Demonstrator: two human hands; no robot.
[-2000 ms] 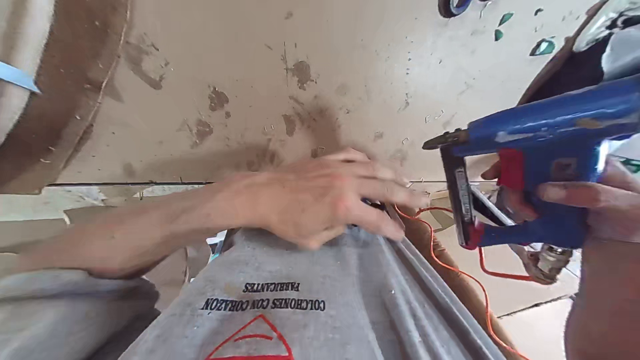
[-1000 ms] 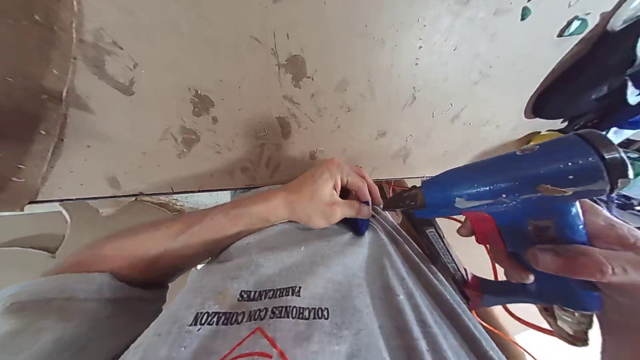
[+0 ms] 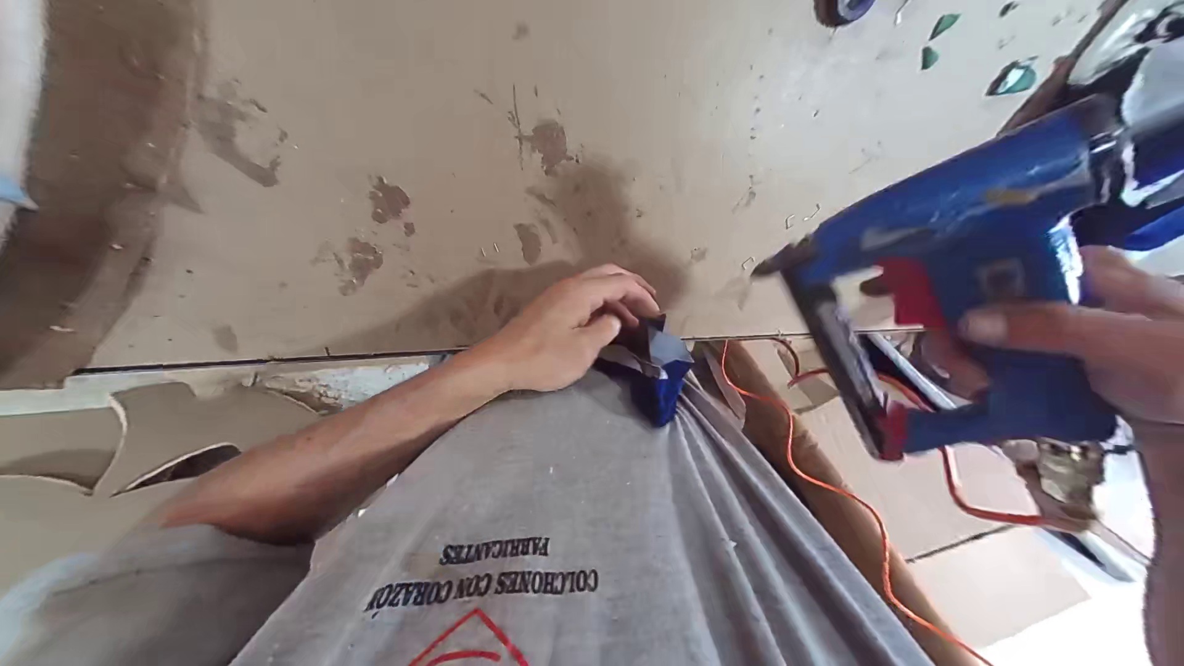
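At the near edge of the worktable (image 3: 444,185), my left hand (image 3: 573,328) pinches a small piece of dark blue and grey material (image 3: 664,375), which rests against the front of a grey printed shirt (image 3: 555,481). What lies under the fingers is hidden. My right hand (image 3: 1064,342) grips the handle of a blue pneumatic staple gun (image 3: 971,222) with a red trigger. The gun is slightly blurred, its dark nose pointing left over the table edge, apart from the blue piece.
Loose staples (image 3: 795,220) and green scraps (image 3: 1013,78) lie on the tabletop. Brown material (image 3: 102,166) covers the left side. An orange air hose (image 3: 865,504) hangs at the right, beside a brown roll or tube (image 3: 832,499). Cut cardboard-like pieces (image 3: 185,425) lie below the table edge.
One second ago the staple gun's nose was close to my left hand; now it is raised away to the right. The blue piece shows more fully at my left fingers.
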